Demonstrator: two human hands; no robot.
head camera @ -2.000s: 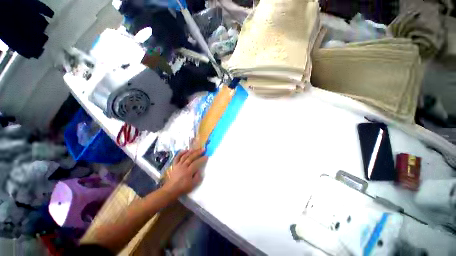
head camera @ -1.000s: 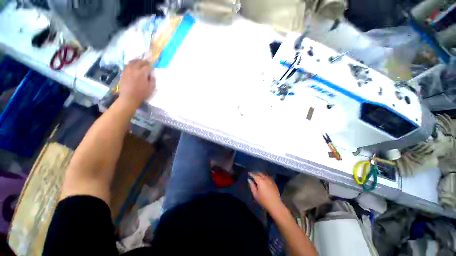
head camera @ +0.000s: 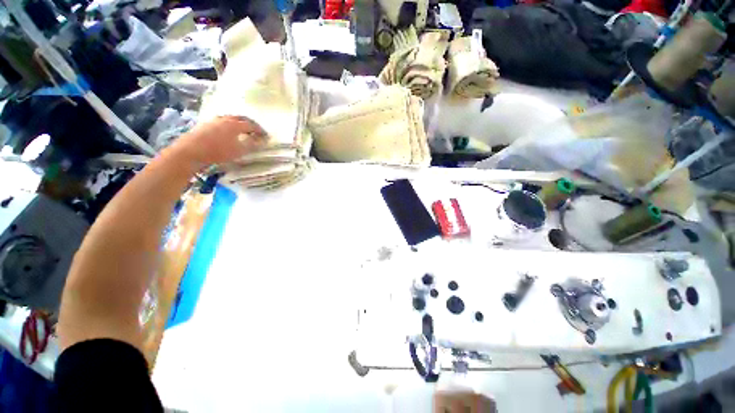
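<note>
My left hand (head camera: 235, 137) lies on the tall stack of beige panels (head camera: 270, 101) at the back left of the white table. Its fingers are on the top panel near the stack's front; whether they grip it cannot be told. A lower stack of folded beige panels (head camera: 373, 129) stands just to the right. A bit of skin at the bottom edge, in front of the machine head, looks like part of my right hand (head camera: 465, 402); it is cut off and its fingers cannot be made out.
The white sewing machine (head camera: 532, 302) spans the right side. Behind it are a black phone (head camera: 410, 211), a red packet (head camera: 450, 218) and thread cones (head camera: 633, 223). Orange-handled snips (head camera: 564, 376) and yellow-green scissors (head camera: 629, 389) lie front right. Red-handled scissors (head camera: 35, 335) lie far left.
The view has swung up towards the back of the table. My left hand has moved from the taped left edge to the tall beige stack. My right hand has moved up from my lap.
</note>
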